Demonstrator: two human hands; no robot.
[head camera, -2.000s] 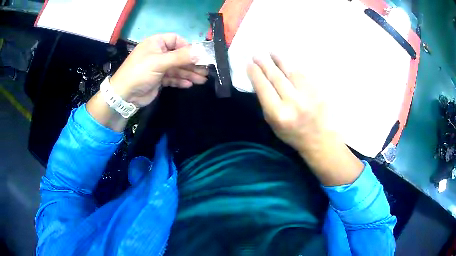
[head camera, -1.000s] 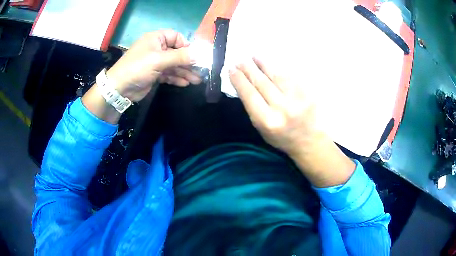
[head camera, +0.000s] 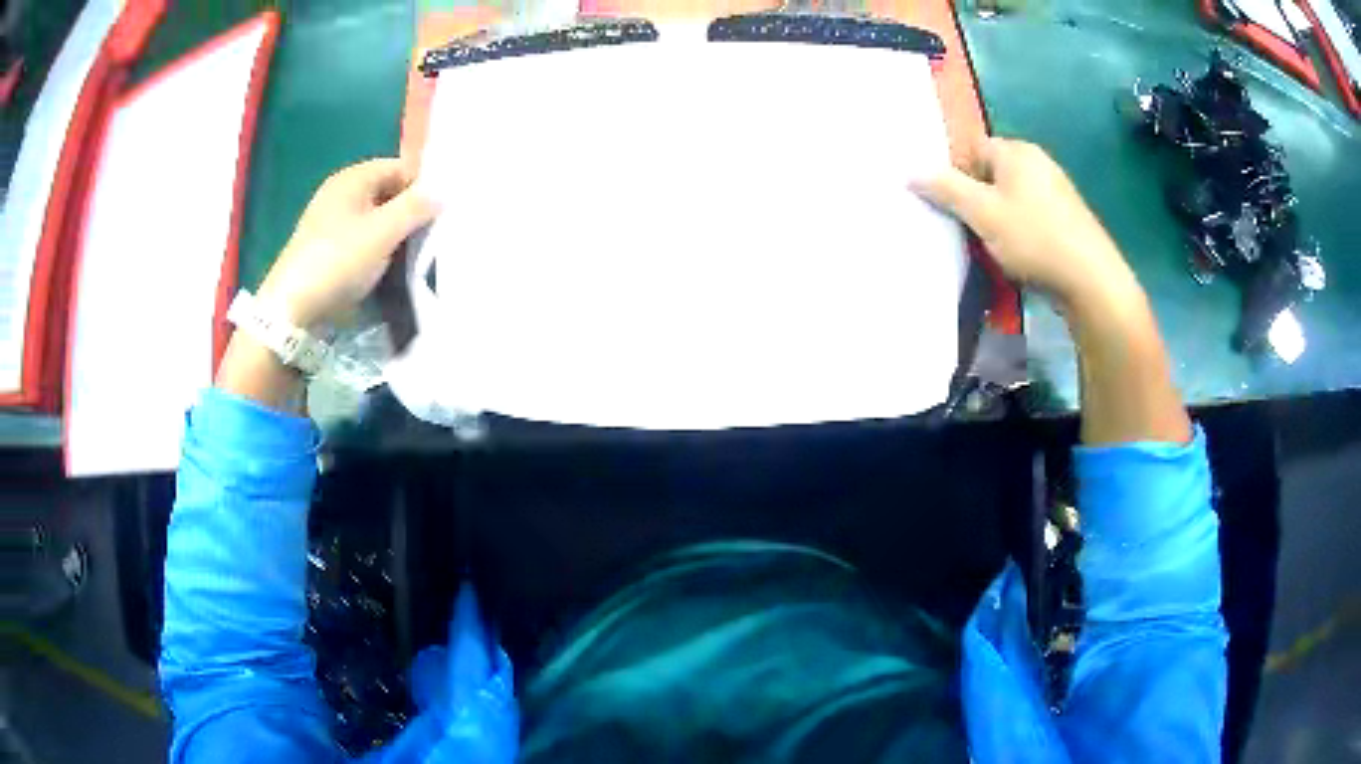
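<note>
A bright white sheet (head camera: 694, 239) lies on an orange-red backing board (head camera: 970, 112) on the bench in front of me. Two black binder clips grip the far edge, one at far left (head camera: 540, 44) and one at far right (head camera: 828, 30). A clip (head camera: 973, 321) is on the near right side, and another, partly hidden, is on the near left side. My left hand (head camera: 351, 239) holds the board's left edge. My right hand (head camera: 1030, 217) holds its right edge, thumb on the sheet.
A pile of loose clips (head camera: 1231, 172) lies on the green bench (head camera: 1090, 75) at right. White sheets with red edges (head camera: 157, 224) lie at left. Clip bins (head camera: 351, 597) sit below the bench edge on both sides of my lap.
The board has turned and now sits square in front of me. My left hand has let go of the near-left clip and holds the left edge; my right hand has moved to the right edge.
</note>
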